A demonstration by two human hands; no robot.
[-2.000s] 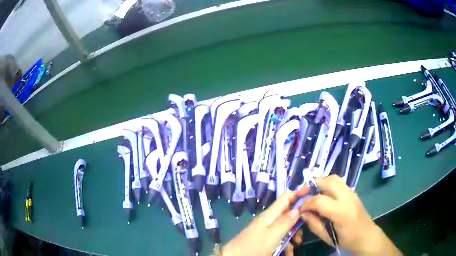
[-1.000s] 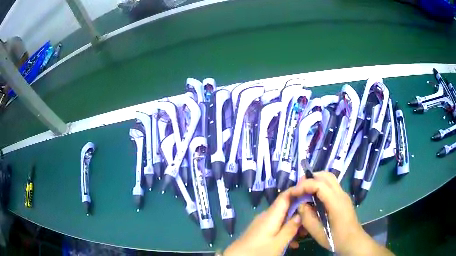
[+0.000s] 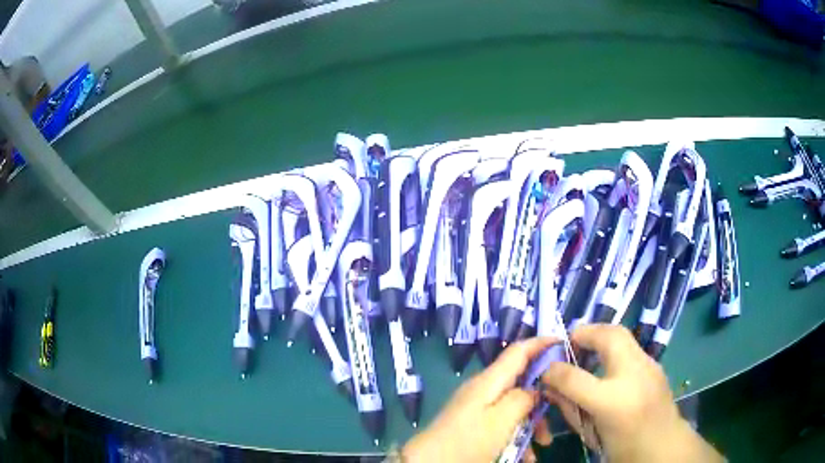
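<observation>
My left hand (image 3: 478,418) grips a white pen unit (image 3: 541,369), low at the right of centre; the fingers cover most of it. My right hand (image 3: 624,393) is against the same unit and holds a thin dark and metallic rod (image 3: 586,425), tweezers or a slim screwdriver. The rod's tip end shows just above the fingers. What it touches is hidden. Many white bent pen units (image 3: 393,240) with black tips lie in a dense pile right behind both hands.
One pen unit (image 3: 148,312) lies alone at left, with a yellow-and-black tool (image 3: 47,336) farther left. More units (image 3: 785,185) lie at far right. A white strip (image 3: 226,194) edges the green bench. A blue item (image 3: 61,101) is at upper left.
The view has shifted, so the pile sits farther right than two seconds ago. The rod in my right hand has turned and shifted at the held unit. Both hands keep their hold.
</observation>
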